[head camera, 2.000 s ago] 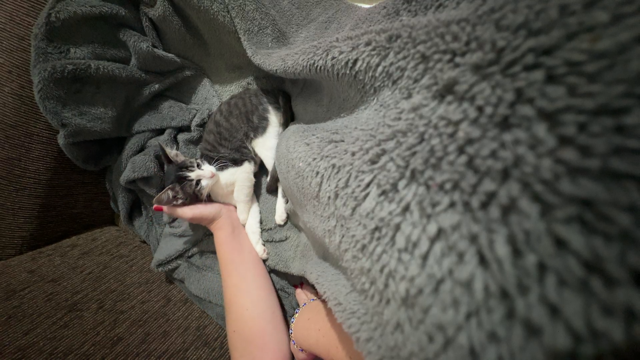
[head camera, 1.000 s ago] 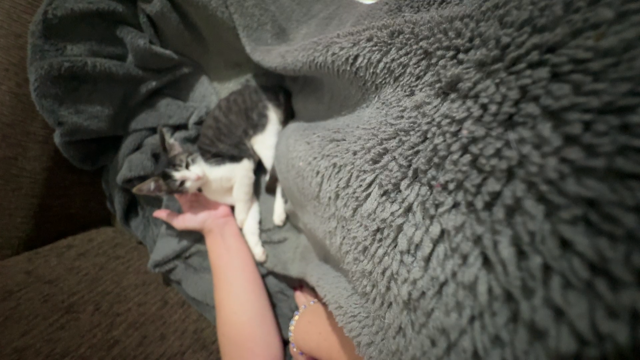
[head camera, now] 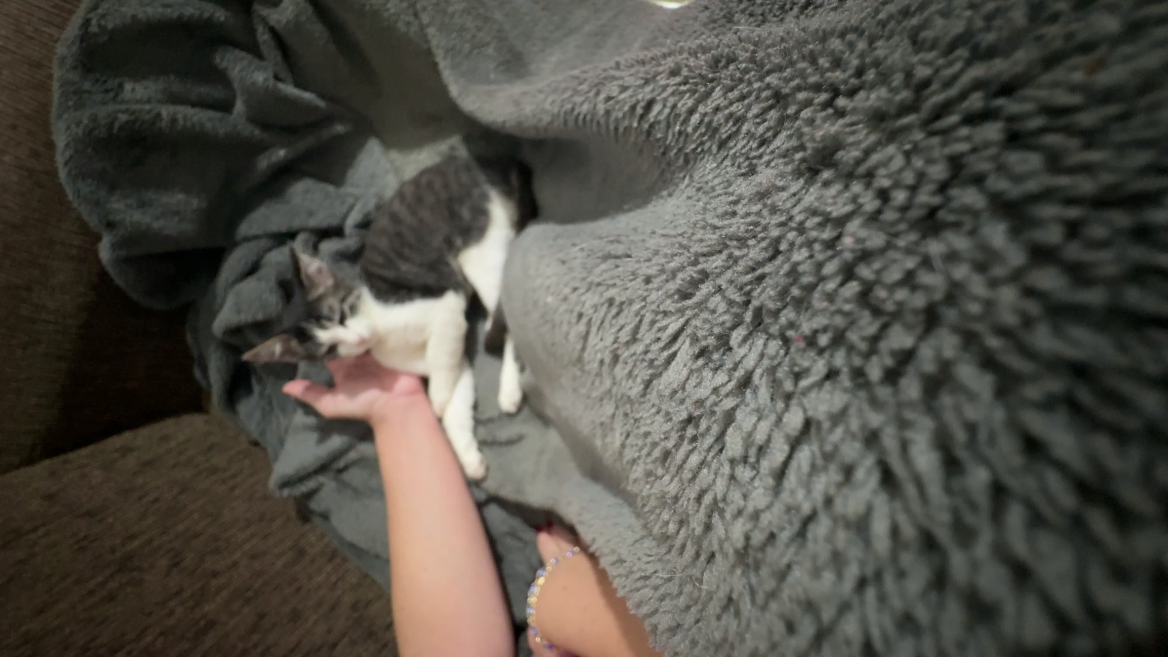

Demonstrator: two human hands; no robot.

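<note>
A grey tabby and white kitten (head camera: 429,237) lies on its side on a grey plush blanket (head camera: 776,347). Its head is at the left, eyes apparently closed, and its white front legs stretch downward in the view. My left hand (head camera: 360,388) is palm up beneath the kitten's chin, thumb apart, fingers partly hidden by its head. It grips nothing. Lower in the view, beside the blanket's raised fold, is my right hand (head camera: 552,543), with a beaded bracelet (head camera: 538,589) at the wrist. Most of that hand is out of sight, and whether it holds anything cannot be seen.
Brown textured sofa upholstery (head camera: 155,538) shows at the lower left and along the left edge. Bunched folds of the blanket lie around the kitten, and a large raised part of it fills the right side. A small bright patch (head camera: 671,3) shows at the top edge.
The kitten's head rested on my left palm two seconds ago; it has shifted toward my fingertips and turned, baring more of the palm. My right hand has stayed about where it was.
</note>
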